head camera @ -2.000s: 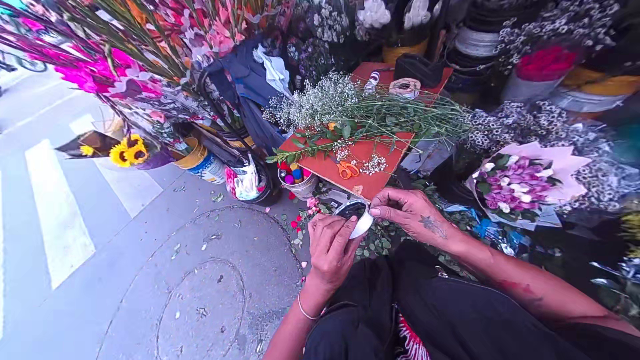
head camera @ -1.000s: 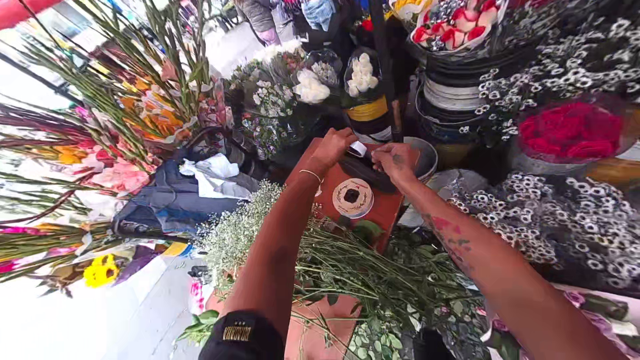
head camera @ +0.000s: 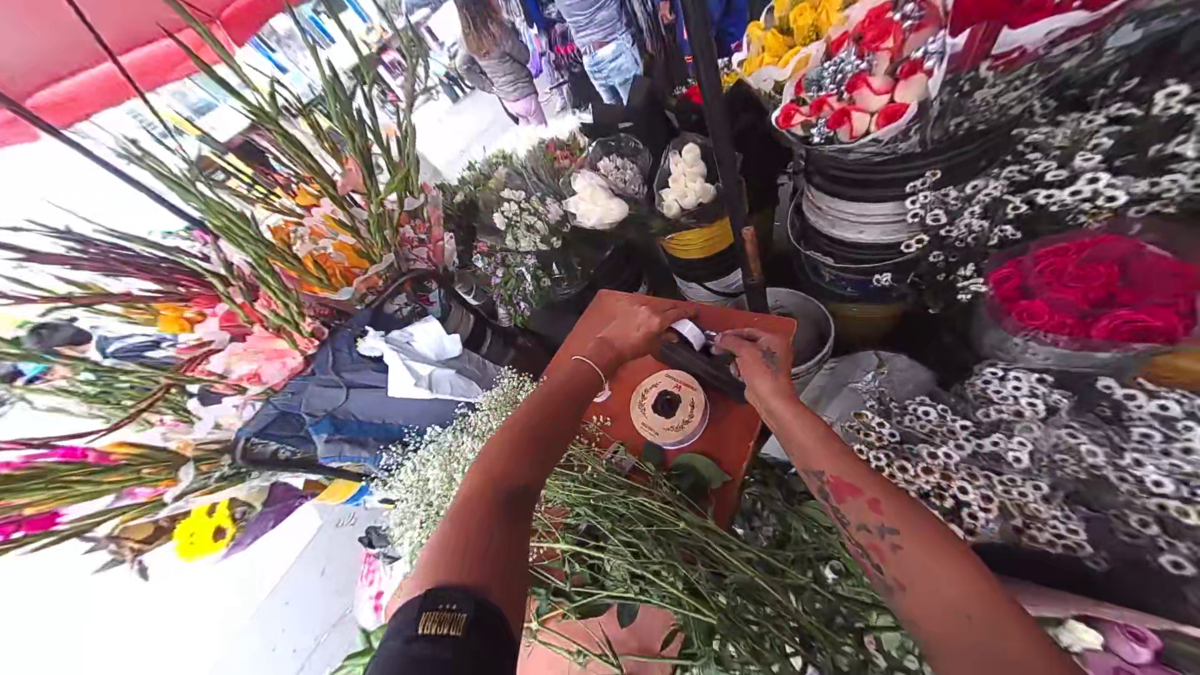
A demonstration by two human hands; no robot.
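Near the far end of an orange-red board (head camera: 600, 314), my left hand (head camera: 639, 330) is closed around a small white roll (head camera: 690, 333), apparently tape or ribbon. My right hand (head camera: 755, 356) is just to its right, fingertips pinched close to the roll's edge; whether they grip it is unclear. Beneath both hands lies a black item (head camera: 708, 367), partly covered. A round ribbon spool (head camera: 669, 409) with a printed face rests on the board nearer to me. Baby's breath (head camera: 441, 469) and its long green stems (head camera: 675, 553) spread across the board's near part, under my forearms.
A dark pole (head camera: 717, 112) rises beyond the board. Buckets of flowers, with white roses (head camera: 687, 178) and magenta roses (head camera: 1092, 291), stand beyond and right. Gladioli (head camera: 328, 122), a dark blue cloth (head camera: 328, 403) and white paper (head camera: 427, 356) are at left. People stand in the background.
Two seconds ago both hands were at the board's near edge with the white roll; they are now over its far end. The view has swung strongly. Over the last second the hands have barely moved.
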